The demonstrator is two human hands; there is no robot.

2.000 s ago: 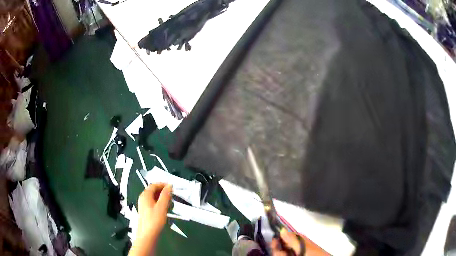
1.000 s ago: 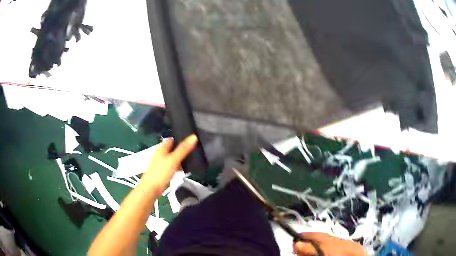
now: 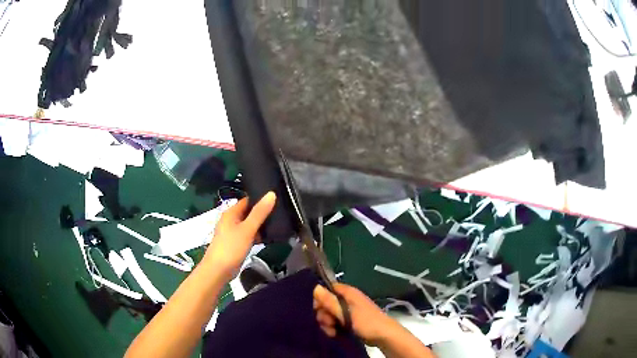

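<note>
Thin black interlining (image 3: pixel 349 91) lies over the white table and hangs past its red edge, speckled where the table shows through. Its left side is a long dark roll (image 3: pixel 241 91). My left hand (image 3: pixel 244 227) grips the roll's near end, below the table edge. My right hand (image 3: pixel 349 311) holds fabric shears (image 3: pixel 311 241) by the dark handles. The blades point up and away along the roll's right side, over the sheet. Whether the blades are touching the cloth or have cut it I cannot tell.
A shaggy bundle of black strips (image 3: pixel 77 52) lies on the white table (image 3: pixel 164 77) at the upper left. White strips and scraps (image 3: pixel 517 301) litter the green floor (image 3: pixel 42 280) below the red edge. A small dark object (image 3: pixel 618 94) lies on the table at the far right.
The shears have moved left and up, from over the dark clothing to beside the roll. My left hand, off the cloth two seconds ago, stays on the roll's end as one second ago.
</note>
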